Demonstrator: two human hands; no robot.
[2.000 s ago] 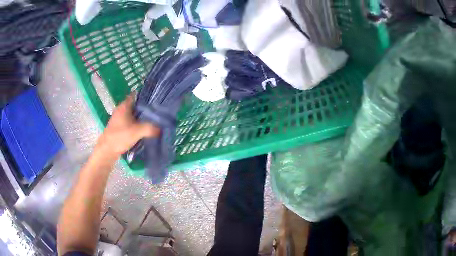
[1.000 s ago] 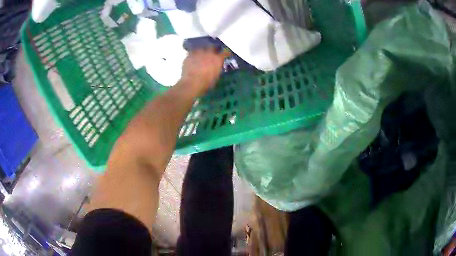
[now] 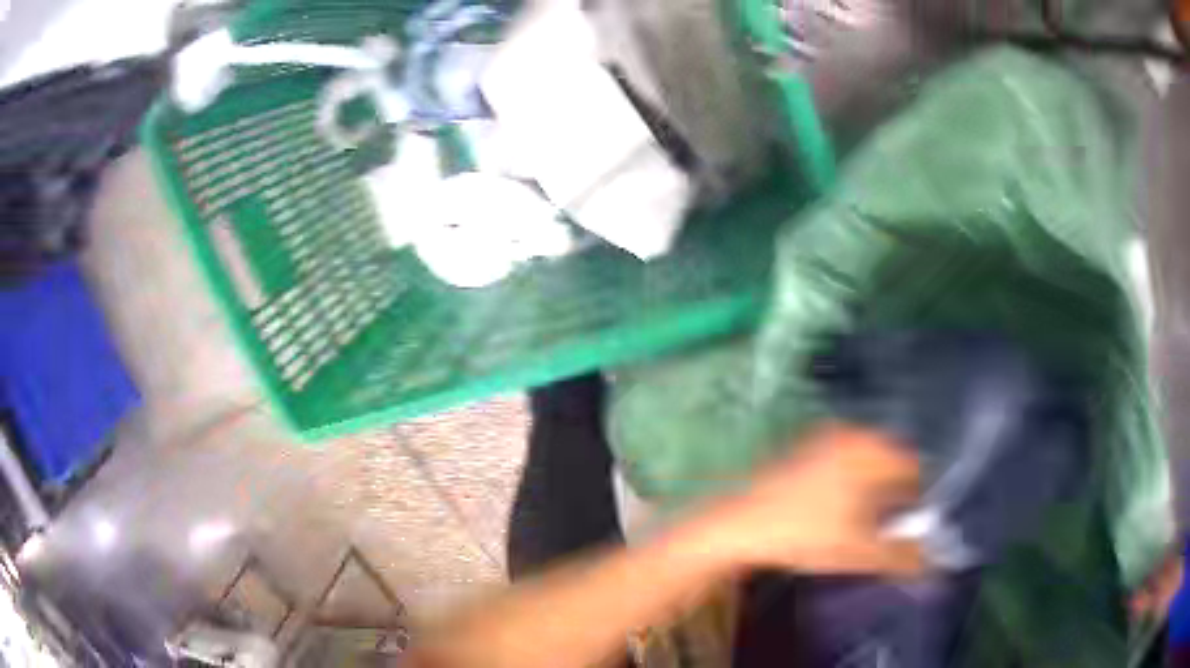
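Observation:
My left hand reaches in from the bottom and is blurred. It grips a dark navy bundle with a white strip at the fingers, at the mouth of the green woven sack. More dark cloth shows inside the sack; where it parts from the held bundle is unclear. A small, blurred part of my right hand shows at the right edge beside the sack; its grip is unclear. White cut pieces lie in the green slotted crate, left of the sack.
A blue bin stands on the floor at the left, with dark cloth above it. A dark trouser leg shows below the crate. Thin metal frames are at the lower left. Grey pieces are in the crate's right part.
My left hand has moved right from inside the crate to the sack mouth with a dark bundle. The navy pieces seen beside the white ones in the crate no longer show there.

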